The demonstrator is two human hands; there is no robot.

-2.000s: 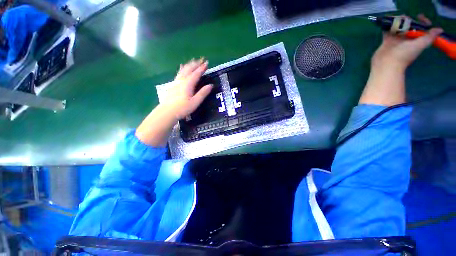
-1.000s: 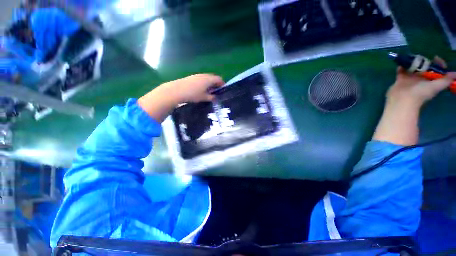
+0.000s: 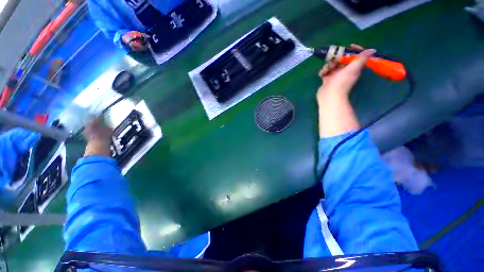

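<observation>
My right hand holds the orange-and-black electric screwdriver, its tip pointing left near a foam sheet's corner. My left hand is far left, blurred, at the left end of a black housing on a foam sheet; whether its fingers grip anything cannot be told. Another black housing lies tilted on its foam sheet in front of me, untouched. The round dark screw dish lies below it.
Green worktop with its near edge at my body. A worker's hand is beside a housing at top. Another round dish is upper left. More housings lie left and top right. The black cord loops over my right sleeve.
My left hand has moved far left with the housing and foam that lay before me. The view has turned. The screwdriver stays in my right hand.
</observation>
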